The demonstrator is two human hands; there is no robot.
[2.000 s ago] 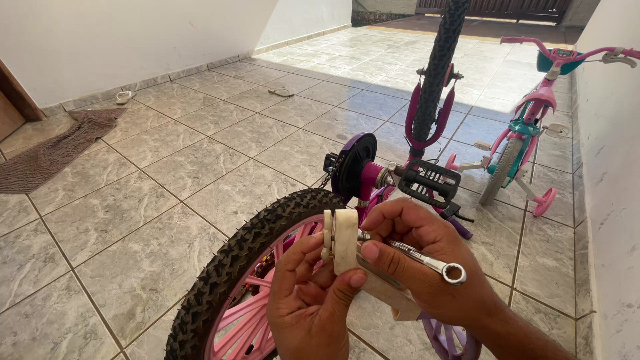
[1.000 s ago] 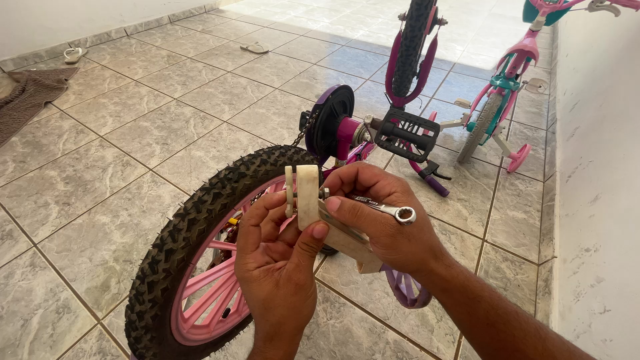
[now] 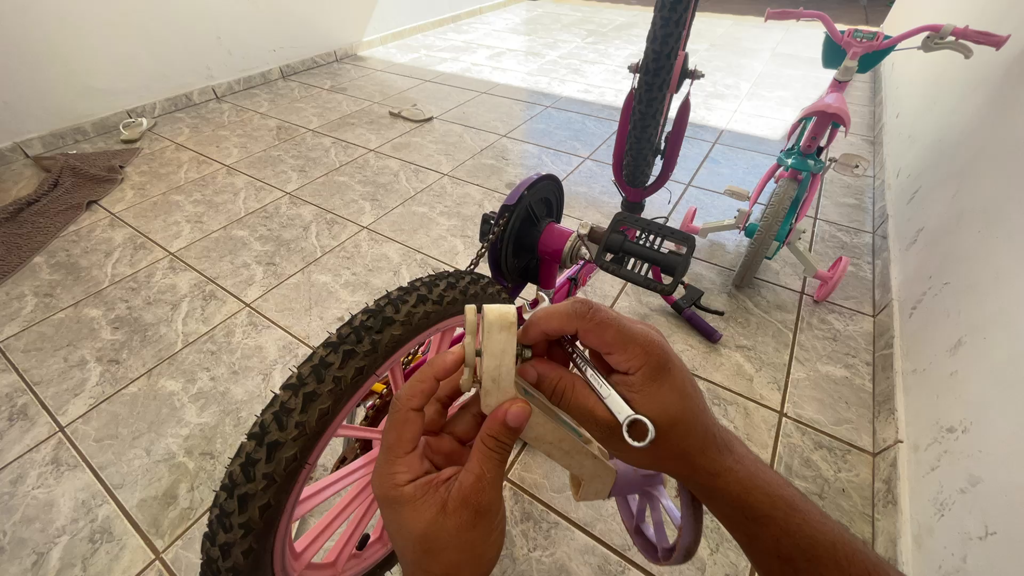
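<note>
My left hand (image 3: pixel 452 456) grips the end of a whitish training-wheel bracket (image 3: pixel 499 360), thumb on its face and fingers at a small pale plate (image 3: pixel 470 348) beside it. A bolt passes through the bracket end. My right hand (image 3: pixel 624 376) pinches the bolt's nut (image 3: pixel 524 352) with thumb and forefinger, and a steel combination wrench (image 3: pixel 602 388) lies held in the same hand, its ring end toward the lower right. The bracket slants down to a lilac training wheel (image 3: pixel 658 512). Behind my hands is a pink-spoked bicycle wheel with a knobbly tire (image 3: pixel 312 400).
The purple bicycle is upside down, with its black pedal (image 3: pixel 646 250), chain guard (image 3: pixel 524 228) and front wheel (image 3: pixel 658 96) beyond my hands. A pink and teal child's bicycle (image 3: pixel 812 144) stands by the right wall. Flip-flops (image 3: pixel 411 114) and a brown mat (image 3: pixel 64 200) lie on the tiles.
The wrench in my right hand has tilted more steeply, its ring end now lower. Both hands stay at the bracket end. The view has shifted.
</note>
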